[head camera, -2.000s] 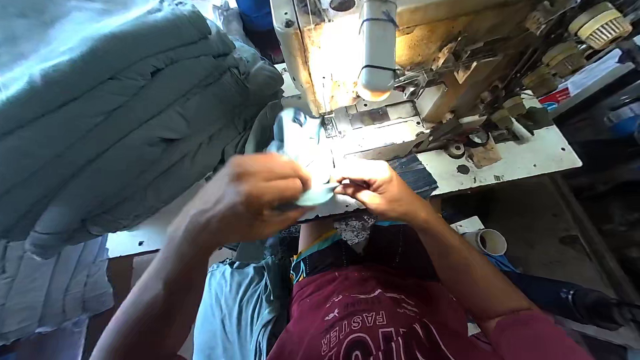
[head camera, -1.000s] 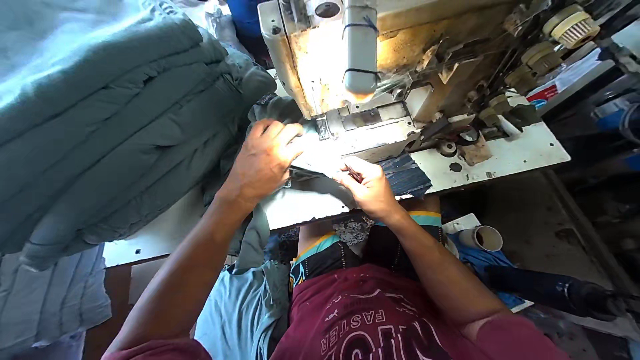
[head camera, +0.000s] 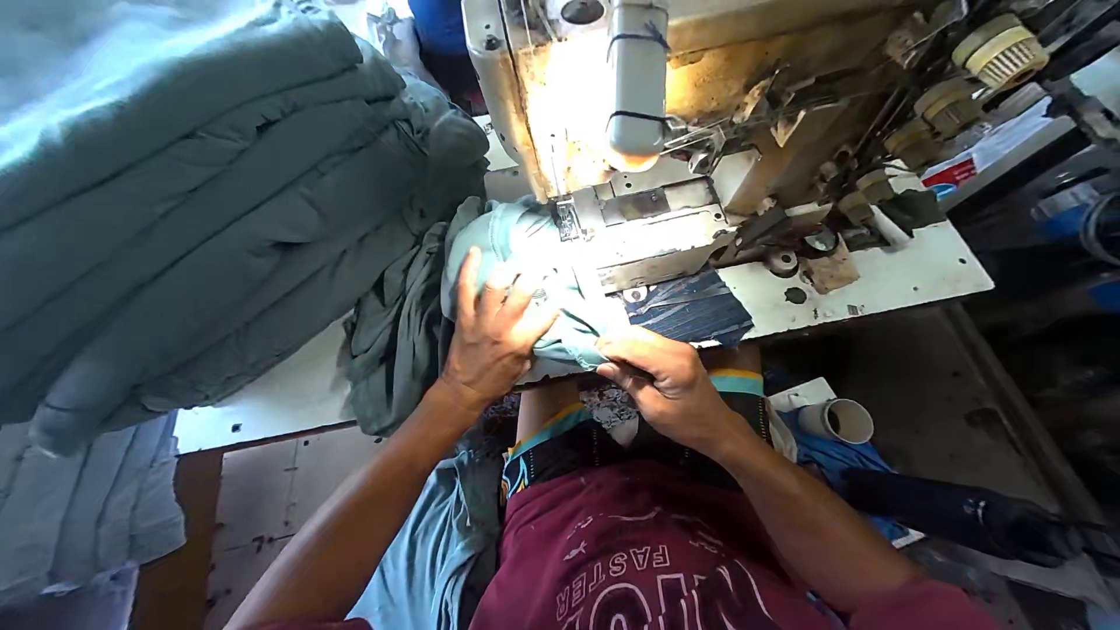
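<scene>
A grey-green fabric piece (head camera: 569, 328) lies at the front of an industrial sewing machine (head camera: 652, 223), partly washed out by the lamp. My left hand (head camera: 494, 337) rests on it with fingers spread, left of the presser foot area (head camera: 567, 219). Its right edge is pinched between the thumb and fingers of my right hand (head camera: 656, 372), near the table's front edge. The fabric's far end reaches the needle area; glare hides whether it is under the foot.
Thick folded grey-green fabric (head camera: 219, 192) is piled high on the left. A lamp tube (head camera: 637, 87) hangs over the machine. Thread tension knobs (head camera: 997, 52) stand at upper right. A cup (head camera: 837, 422) sits low on the right, and light fabric (head camera: 420, 542) hangs below the table.
My left hand has come down from beside the needle area and opened flat on the fabric. My right hand still pinches its edge, now closer to the table's front. More fabric shows spread before the machine.
</scene>
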